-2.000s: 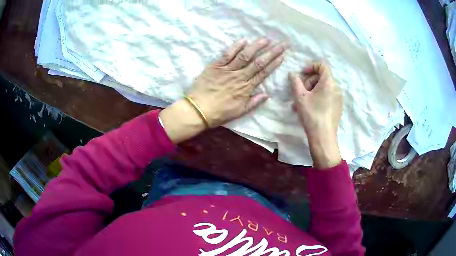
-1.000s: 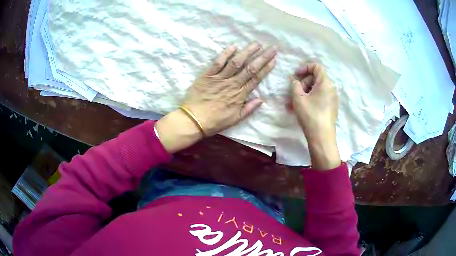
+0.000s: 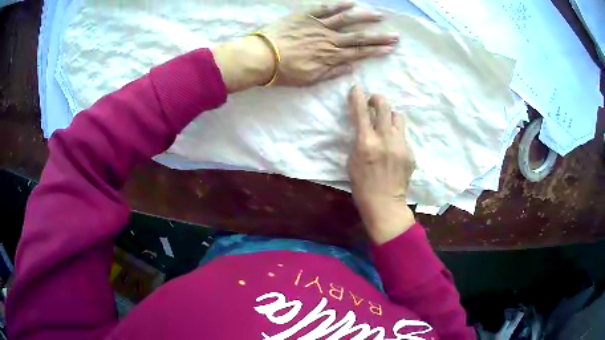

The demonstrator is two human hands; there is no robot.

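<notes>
A crumpled cream pattern piece (image 3: 265, 126) lies spread on the main stack of white paper patterns (image 3: 50, 86), whose edges show at the left and lower right. My left hand (image 3: 325, 46) lies flat on the upper part of the cream piece, fingers apart and pointing right, holding nothing. My right hand (image 3: 381, 156) rests lower and nearer to me, its fingertips on the cream piece below my left hand. Its fingers are partly bent and I see nothing held in it.
A pale ring of tape (image 3: 536, 151) lies on the dark reddish-brown table (image 3: 265, 202) at the right. A second white pattern stack (image 3: 531, 60) lies beyond it. More papers (image 3: 590, 23) show at the upper right. White scraps (image 3: 166, 247) lie below the table.
My left hand has moved up and away from me over the cream piece. My right hand has moved left, and its fingers have unbent from a pinch. The cream piece's right edge has shifted left.
</notes>
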